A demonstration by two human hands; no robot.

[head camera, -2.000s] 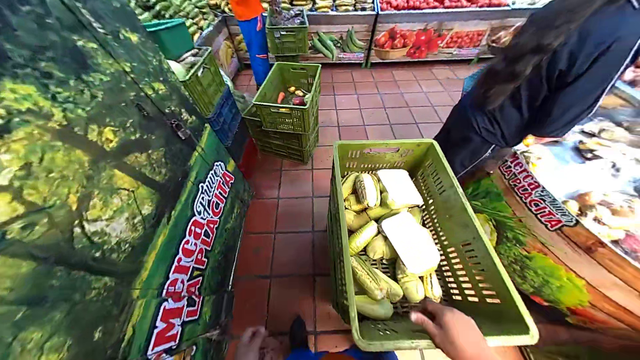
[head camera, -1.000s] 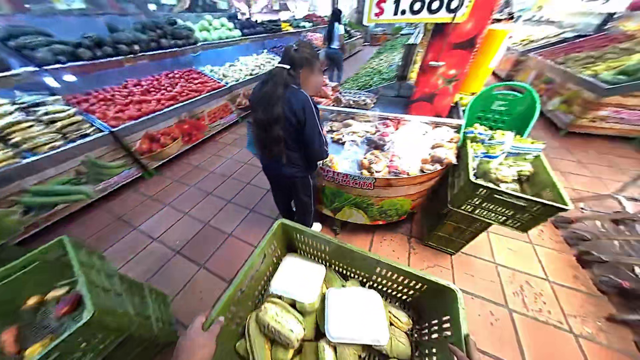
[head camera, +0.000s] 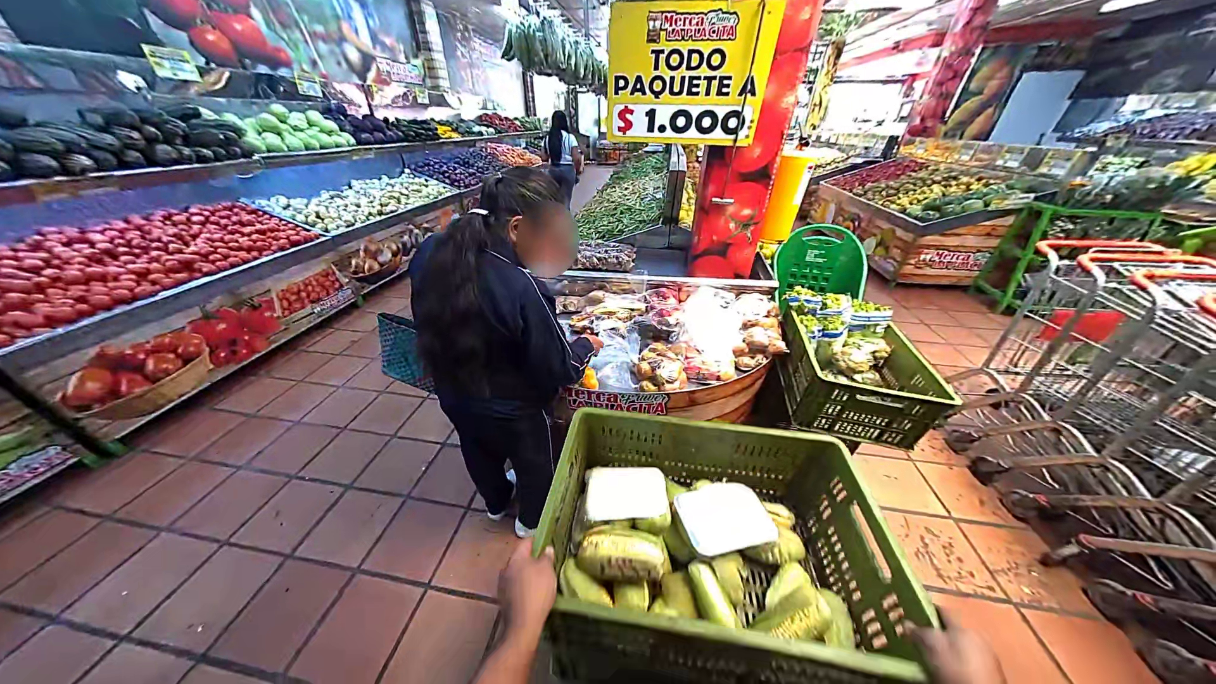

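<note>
A green plastic crate (head camera: pixel 703 439) is held in front of me by its two sides. My left hand (head camera: pixel 528 591) grips the crate's left rim near its front corner. On the right, my right hand (head camera: pixel 958 651) holds the near right corner, partly cut off by the bottom edge. Inside lie several wrapped packs of pale green vegetables, perhaps corn cobs (head camera: pixel 622 556). Two white foam trays (head camera: pixel 724 518) rest on top of them, with what seem to be their undersides facing up.
A person (head camera: pixel 499 332) with a teal basket (head camera: pixel 404 351) stands just beyond the crate's left side, at a display of bagged produce (head camera: pixel 674 342). Another green crate (head camera: pixel 879 404) with packs stands right of it. Shopping carts (head camera: pixel 1092 380) line the right; tomato shelves (head camera: pixel 142 261) the left.
The view has swung right and up. My left hand, low and apart from the crate two seconds ago, now grips its side. The crate has moved off its earlier place beside the stacked crates.
</note>
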